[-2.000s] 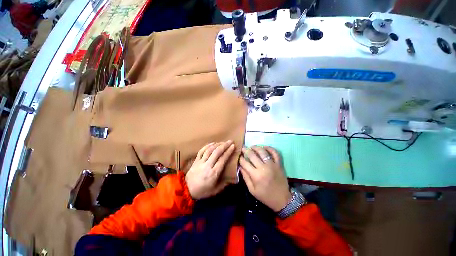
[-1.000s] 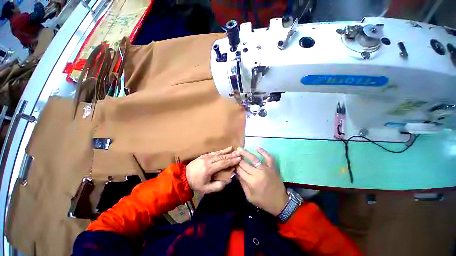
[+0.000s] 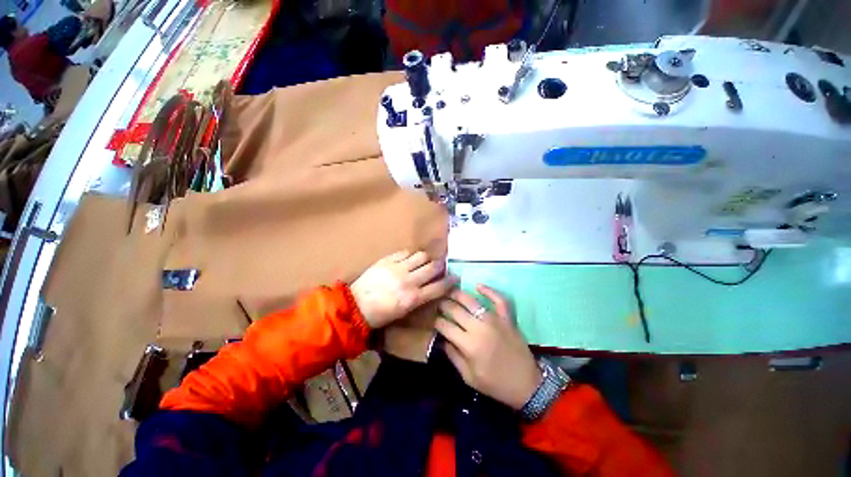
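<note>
A large tan bag panel lies across the table, its right edge under the needle area of the white sewing machine. My left hand lies on the panel near its right edge, fingers together and pointing right. My right hand is at the same edge, its fingertips touching the fabric beside my left fingers and holding the edge between them. A pale line shows on the edge just below my fingers. The presser foot is partly hidden by the machine head.
Brown handles are bundled at the left by a red printed packet. A small dark label lies on the panel. Pink thread snips with a dark cord are on the machine bed. A person is at the far upper left.
My left hand has moved up along the panel edge, with more tan material showing below it. My right hand stays at the edge. The whole view has shifted slightly.
</note>
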